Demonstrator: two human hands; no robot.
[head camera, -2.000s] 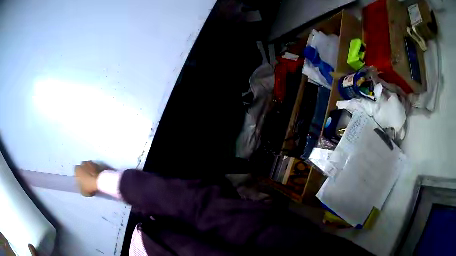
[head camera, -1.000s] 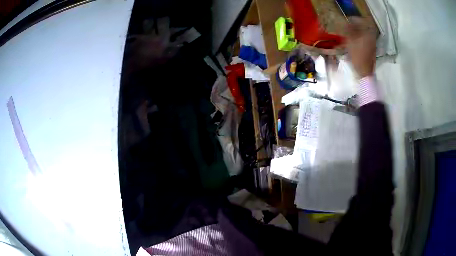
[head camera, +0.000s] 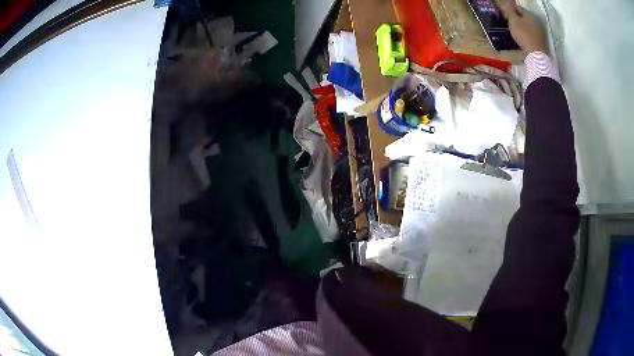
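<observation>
My right hand (head camera: 525, 26) is at the upper right, partly cut by the top edge, its fingers against the right side of a dark mobile phone (head camera: 491, 25). The phone's screen shows small lit marks, and it lies over brown card on the side desk (head camera: 358, 52). Whether my fingers grip the phone or only touch it cannot be told. My left hand is not in view.
The white cutting table (head camera: 83, 174) fills the left. Papers on a clipboard (head camera: 469, 229), a blue tub of small items (head camera: 400, 111), a neon-yellow object (head camera: 391, 50) and red material (head camera: 424, 35) are on the desk. Offcuts lie on the green floor (head camera: 240, 167).
My right hand has left the cutting table and moved across to the phone at the upper right. The fabric roll and the fingers on it have gone out of view.
</observation>
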